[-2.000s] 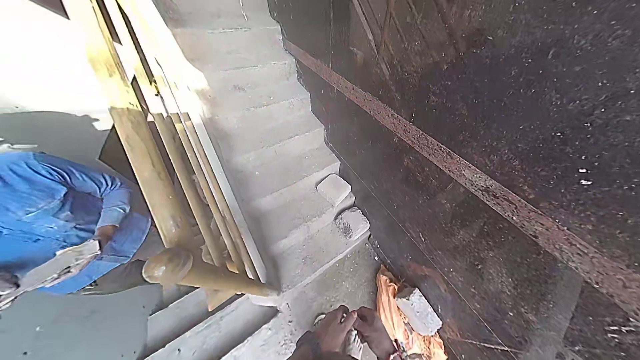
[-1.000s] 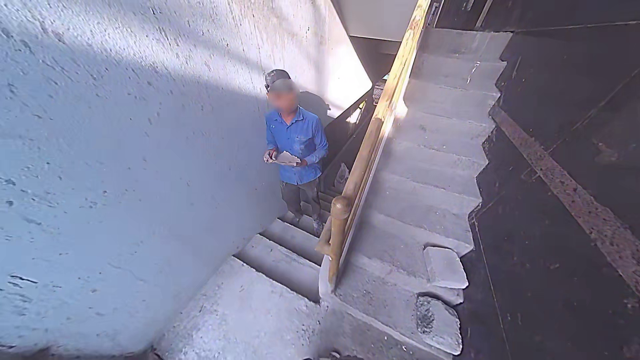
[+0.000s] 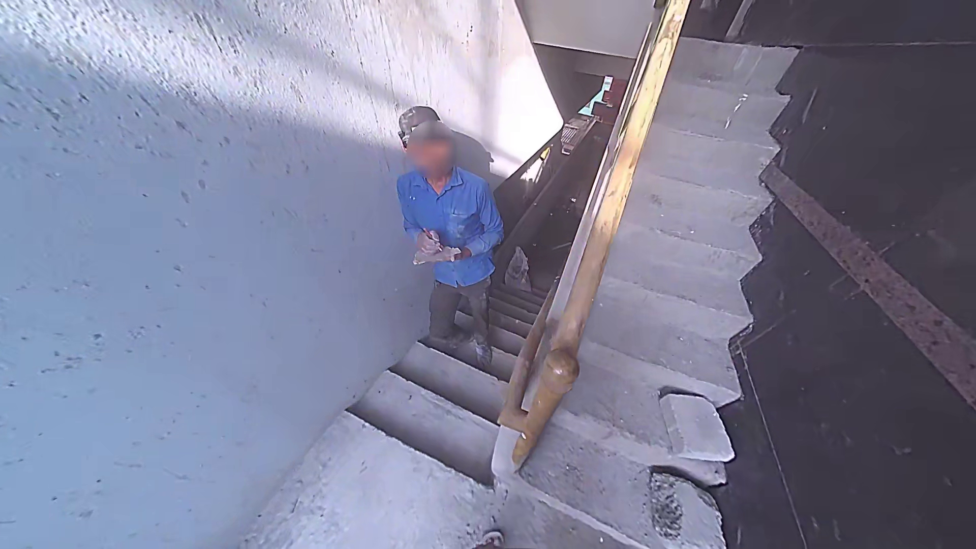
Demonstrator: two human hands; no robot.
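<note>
Neither my left hand nor my right hand can be made out in the head view. A small brownish shape [image 3: 490, 539] is cut off by the bottom edge, too little of it showing to name. Two pale rough blocks lie at the right end of the lower steps: one flat block [image 3: 697, 427] and, below it, another block [image 3: 686, 509] with a dark, coarse side. Left of them stands the rounded newel post [image 3: 559, 371] of a yellowish handrail [image 3: 610, 210].
Concrete steps [image 3: 671, 252] rise beyond the blocks. Left of the railing, other steps [image 3: 438, 408] go down, where a person in a blue shirt [image 3: 456, 217] stands holding a pale, flat object [image 3: 436, 255]. A rough wall [image 3: 191, 305] bounds the left; a dark surface [image 3: 862, 366] bounds the right.
Two seconds ago both my hands showed at the bottom, close together beside an orange cloth and a pale block; hands, cloth and that block are now out of view. The view has swung strongly.
</note>
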